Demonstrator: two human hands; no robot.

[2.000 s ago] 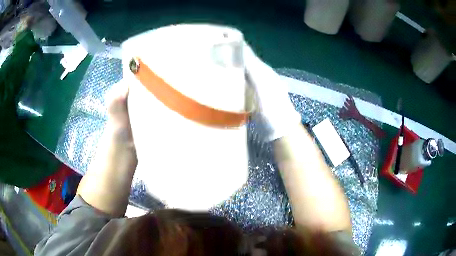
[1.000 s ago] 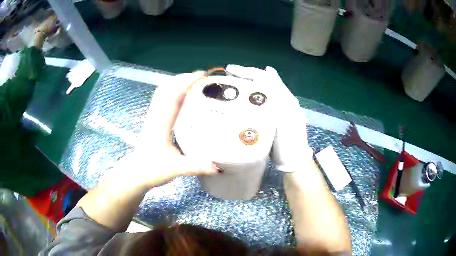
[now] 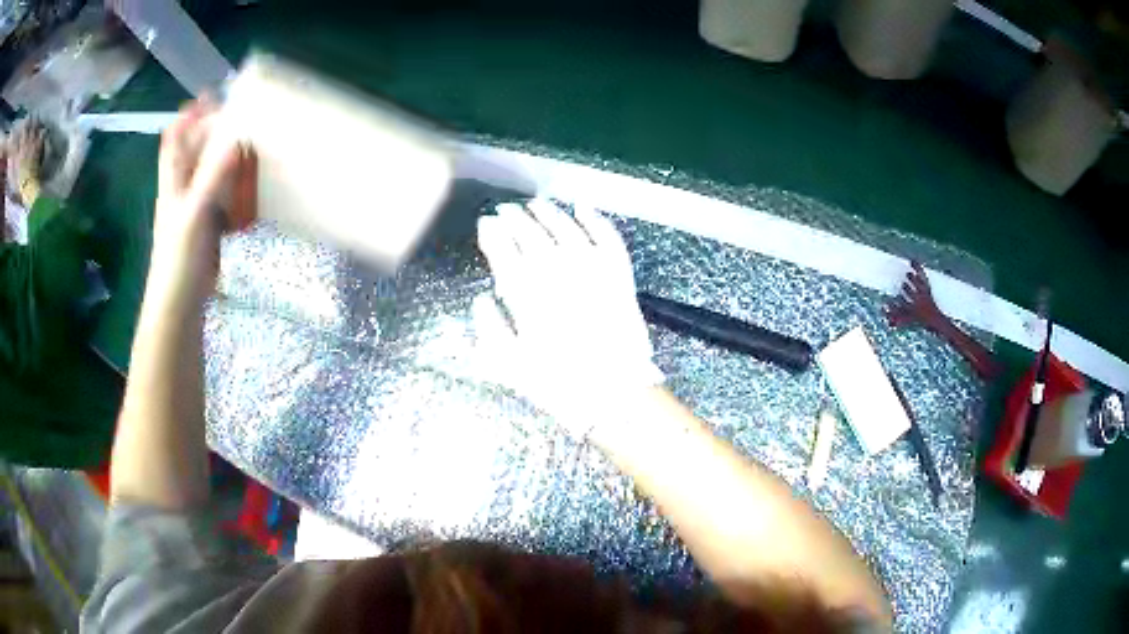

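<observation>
A cream housing [image 3: 341, 161], blurred and tilted, is held at the upper left above the back edge of the bubble wrap [image 3: 409, 458]. My bare left hand [image 3: 211, 167] grips its left end; a dark orange-brown strap part shows by the fingers. My right hand [image 3: 563, 297], in a white glove, is over the middle of the bubble wrap, apart from the housing. Its fingers are spread and nothing shows in it. A black handle [image 3: 731, 334] lies on the wrap, running out from beside the glove; its far end is hidden.
Right: white block [image 3: 864, 390], thin black stick [image 3: 922, 446], pale stick [image 3: 821, 448], dark red forked piece [image 3: 941, 325], red tray [image 3: 1052, 493] with a bottle [image 3: 1075, 424]. Back right: several housings [image 3: 894, 35]. Left: a person's green sleeve [image 3: 50, 334] and hand.
The housing has moved from the centre to the upper left with my left hand. My right hand has let go of it and lies over the wrap. The black handle has come into view.
</observation>
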